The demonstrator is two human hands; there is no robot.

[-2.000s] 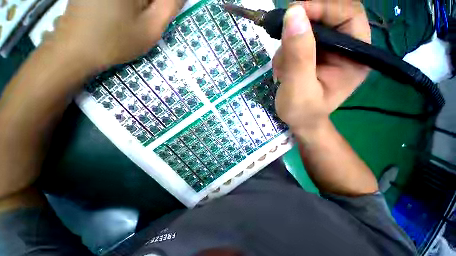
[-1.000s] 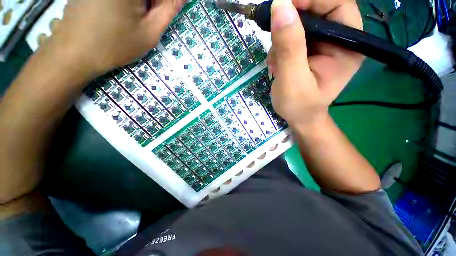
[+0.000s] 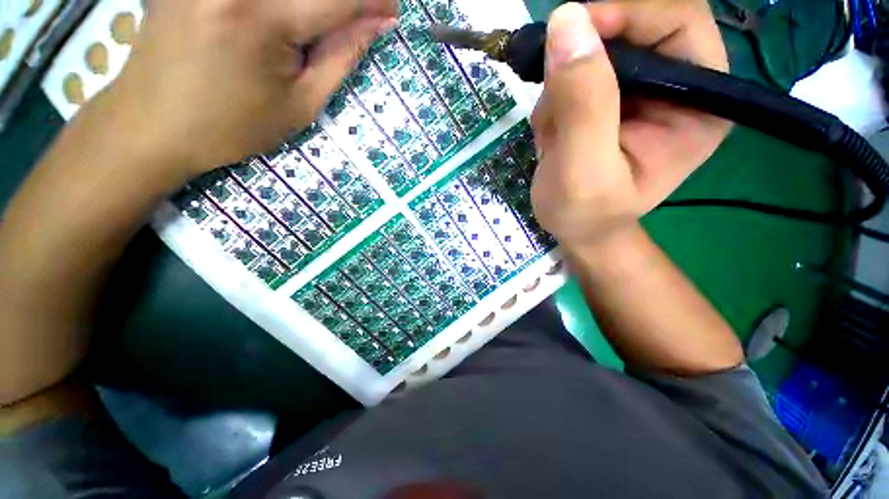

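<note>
Green PCB panels (image 3: 390, 283) in several blocks lie on a white tray (image 3: 268, 310) with tan half-round holes along its lower right edge. My right hand (image 3: 624, 117) holds a black soldering iron (image 3: 673, 83) like a pen; its brass-coloured collar and thin tip point left over the upper part of the panels. Whether the tip touches a board cannot be told. My left hand (image 3: 263, 73) is over the upper left of the panels, thumb and fingers close together near the iron tip; no solder wire can be made out between them.
Another white board with tan oval holes (image 3: 97, 58) is at the upper left. The iron's thick black cord (image 3: 848, 146) bends down at the right. A crumpled white patch (image 3: 843, 88) is at the upper right. A clear plastic bag (image 3: 205, 439) is at the lower left, a blue object (image 3: 814, 404) at the lower right.
The iron dipped left, then came back right, its tip now a little lower in view. My left hand has shifted slightly down and right, its fingertips showing more. The panels look almost unmoved.
</note>
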